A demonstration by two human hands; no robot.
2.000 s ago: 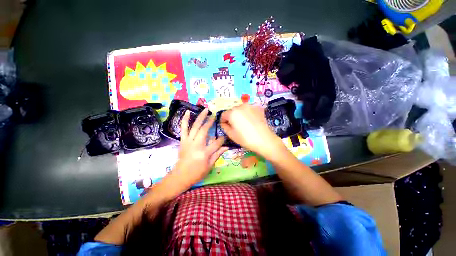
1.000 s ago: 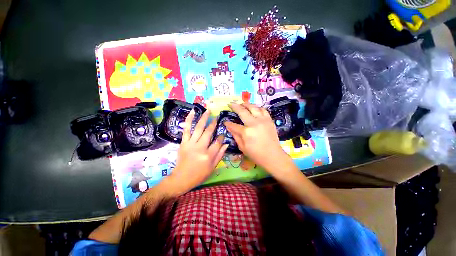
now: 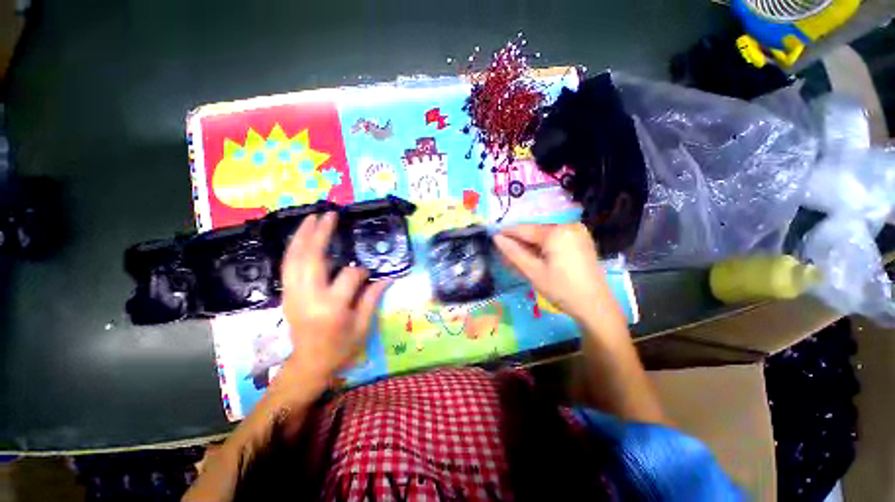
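Note:
Several glossy black housings stand in a touching row across the left of the printed board and the bench. My left hand lies over the right part of this row, fingers spread, partly hiding one housing beside the row's right-end housing. Another black housing sits apart to the right, slightly blurred. My right hand has thumb and forefinger together at its upper right corner. The exact fingertip contact is blurred.
A dark-red pile of small stemmed parts and a black soft heap lie upper right, beside a clear plastic bag. A yellow squeeze bottle lies right. Open cartons stand below the bench edge. A fan stands top right.
The row has shifted left with my left hand, and two middle housings have joined it. The rightmost housing has moved left, away from the black heap. My right hand has moved right onto it.

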